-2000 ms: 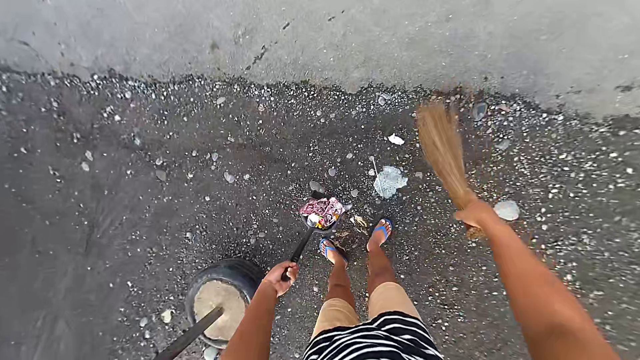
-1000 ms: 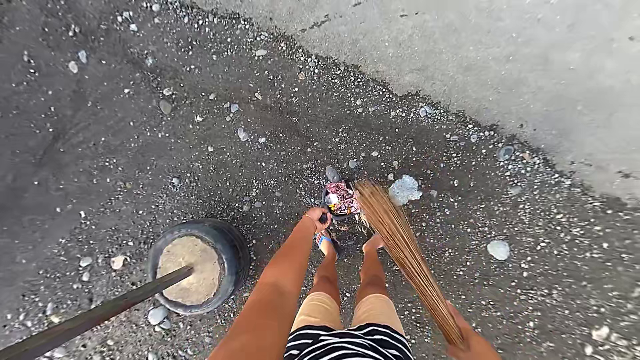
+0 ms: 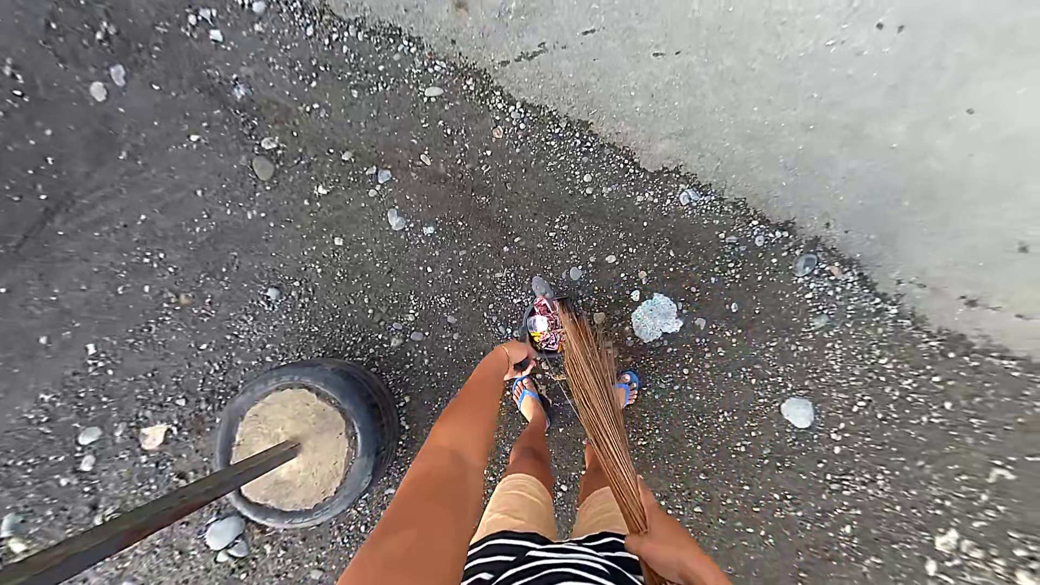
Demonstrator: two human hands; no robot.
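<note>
My left hand (image 3: 520, 360) grips the dark handle of a dustpan (image 3: 530, 321), whose pan holds crumpled pink and white litter (image 3: 546, 325). My right hand (image 3: 662, 532) is closed around the lower end of a stick broom (image 3: 601, 398). The broom's bristle tips reach up to the right side of the pan and cover part of it. Between and behind the broom are my feet in blue flip-flops (image 3: 627, 388) on the gravelly ground. The pan's handle is mostly hidden by my left hand.
A tire filled with hardened concrete (image 3: 292, 447) stands at lower left, with a post (image 3: 154, 508) rising from it. A pale flat lump (image 3: 656, 317) and a whitish stone (image 3: 798, 412) lie to the right. A concrete slab (image 3: 812, 122) spans the upper right.
Two seconds ago the broom was out to the right, bristles pointing up; now its bristles are at the dustpan and my right hand is lower, near my body. The view has turned somewhat.
</note>
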